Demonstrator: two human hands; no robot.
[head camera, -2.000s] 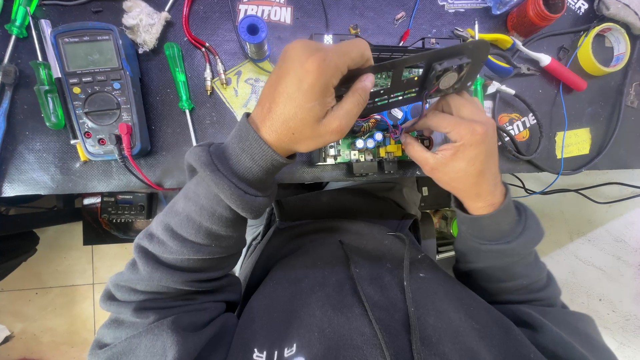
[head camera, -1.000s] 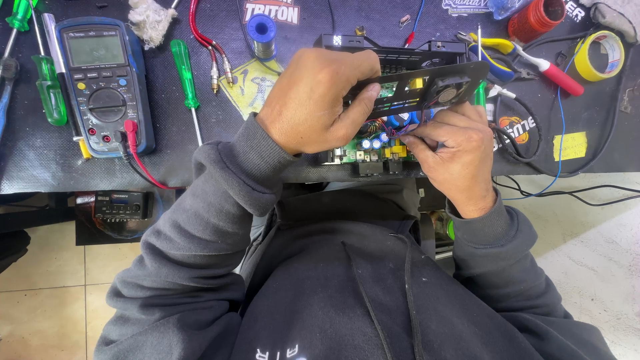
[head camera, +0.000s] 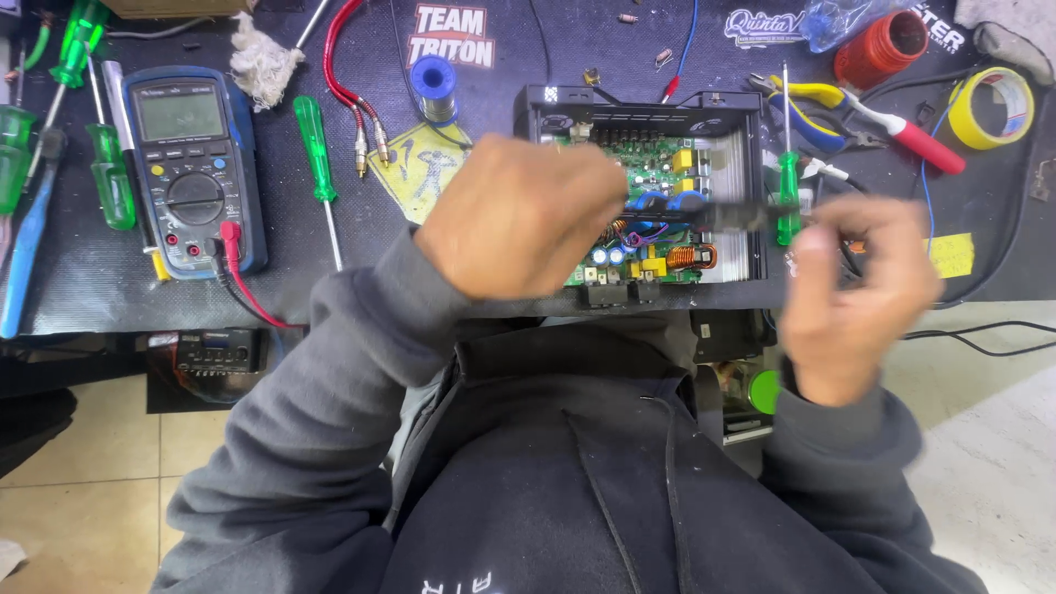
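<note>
An amplifier-like electronic device in a black metal housing (head camera: 751, 107) lies uncovered on the bench, showing its green circuit board (head camera: 652, 169) with blue capacitors and a copper-wound coil (head camera: 691, 256). My left hand (head camera: 524, 219), partly blurred, is closed over the left part of the housing and grips the black panel (head camera: 709, 216), which is seen nearly edge-on above the board. My right hand (head camera: 858, 289) is blurred by motion at the panel's right end, just right of the housing. Whether its fingers grip the panel cannot be told. Purple and other wires run beneath the panel.
A multimeter (head camera: 195, 173) and green-handled screwdrivers (head camera: 313, 148) lie to the left. A solder spool (head camera: 434, 87) stands behind my left hand. Right of the housing are another green screwdriver (head camera: 788, 194), pliers (head camera: 804, 115), a red-handled tool (head camera: 924, 140) and yellow tape (head camera: 990, 107).
The black panel has turned from showing its broad face to nearly edge-on. My right hand has moved right, away from the wires near the board. My left hand stays at the panel.
</note>
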